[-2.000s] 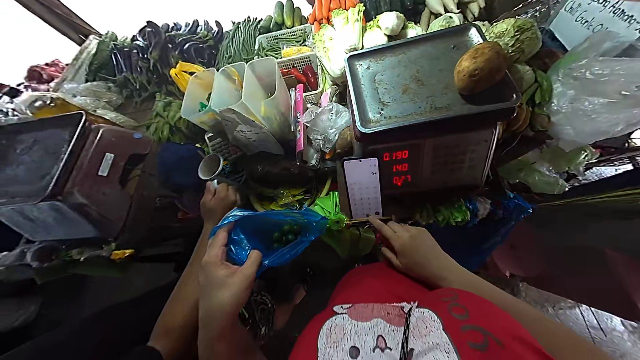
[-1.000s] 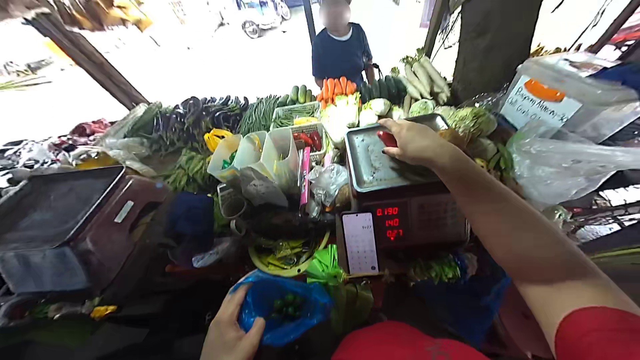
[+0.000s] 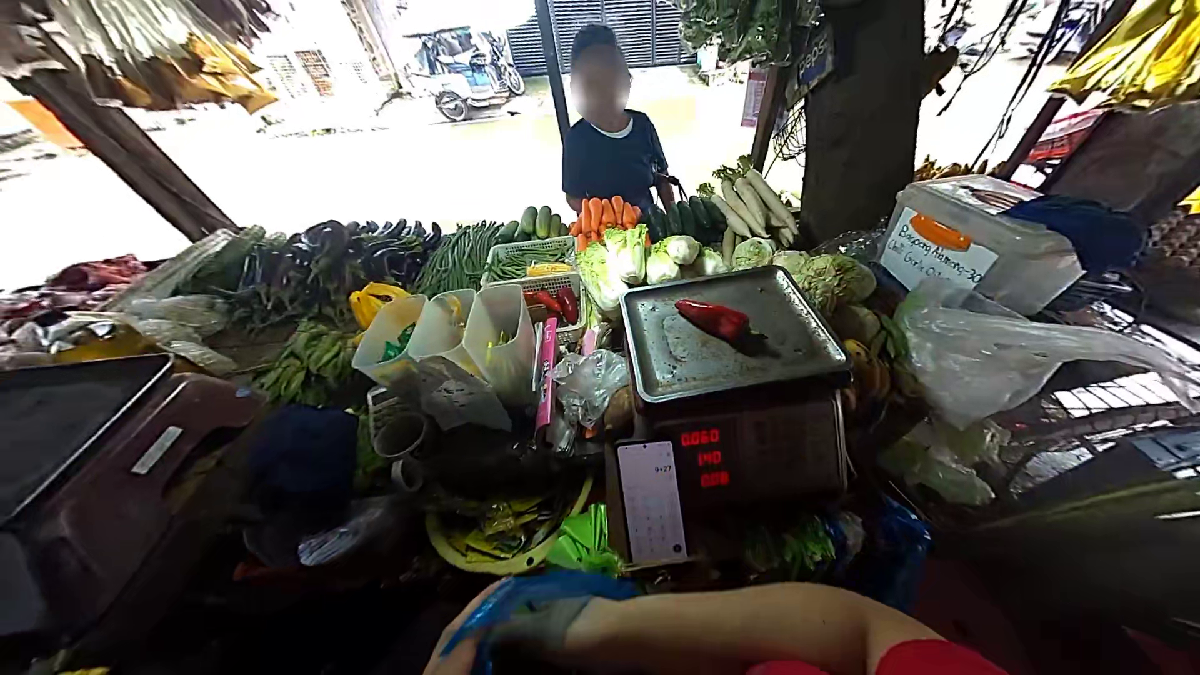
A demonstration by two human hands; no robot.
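A red pepper (image 3: 717, 321) lies on the metal tray (image 3: 656, 370) of a digital weighing scale (image 3: 750, 441) with lit red digits. At the bottom edge, my left hand (image 3: 464, 637) holds a blue plastic bag (image 3: 534, 600). My right forearm reaches across to this bag; the right hand (image 3: 553, 630) is at or inside it, blurred and mostly covered by blue plastic, so its fingers do not show. A smartphone (image 3: 652, 502) with a calculator screen leans against the front of the scale. More red peppers (image 3: 555, 302) sit in a white basket behind.
Plastic containers (image 3: 436, 328) stand left of the scale. Carrots (image 3: 605, 217), napa cabbage (image 3: 609, 267), white radishes (image 3: 757, 202) and eggplants (image 3: 328, 253) line the back. A person (image 3: 614, 150) stands beyond them. Another scale (image 3: 70, 422) is at left, a lidded plastic box (image 3: 984, 244) at right.
One second ago my right hand held a red pepper over the scale tray. Now the pepper rests there and the right arm is down at the blue bag. The potato-like item seen earlier has left the tray.
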